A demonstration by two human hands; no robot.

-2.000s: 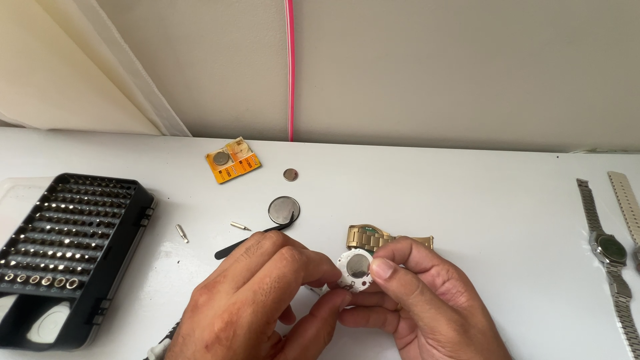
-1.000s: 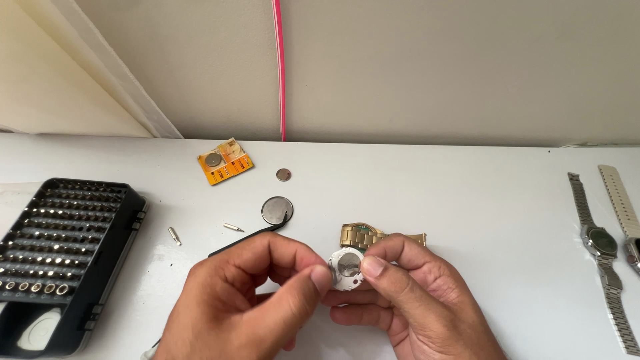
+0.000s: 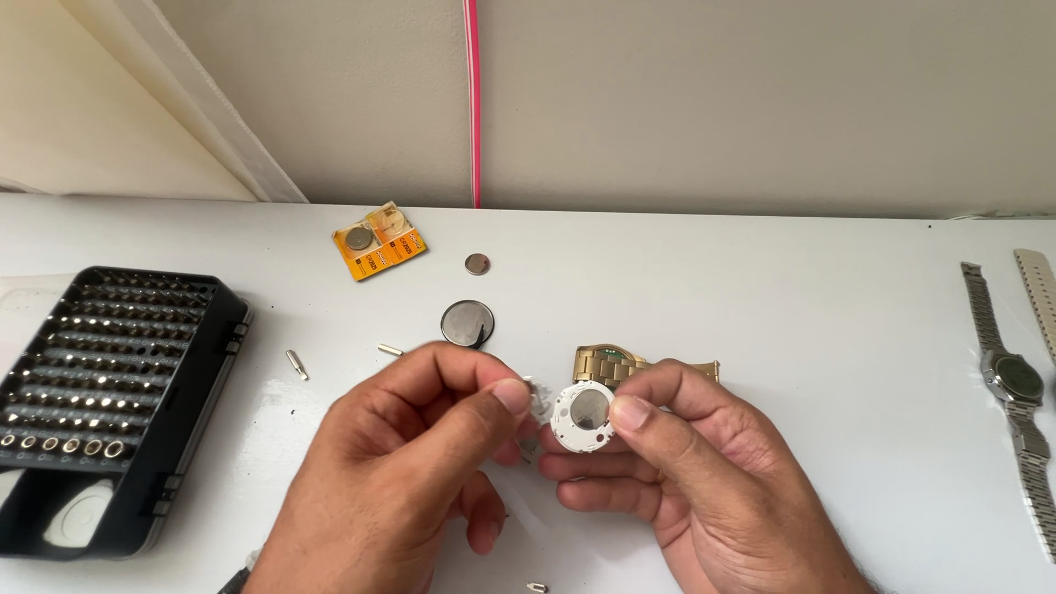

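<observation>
Between the thumb and fingers of my right hand is a round white plastic watch movement holder with a silvery disc at its centre. My left hand pinches a small, thin metal plate, blurred, just left of the holder and apart from it. Behind my right fingers lies a gold-coloured metal watch with a link bracelet, partly hidden. A round metal watch case back rests above my left hand, with the dark tip of a tool over it.
A black case of screwdriver bits lies at left. Loose bits are near it. Orange coin cell packaging and a loose coin cell lie farther back. A silver watch and a beige strap are at right.
My left hand has drawn a thin metal plate away from the white holder, which it was touching before. The silvery disc in the holder now shows more fully.
</observation>
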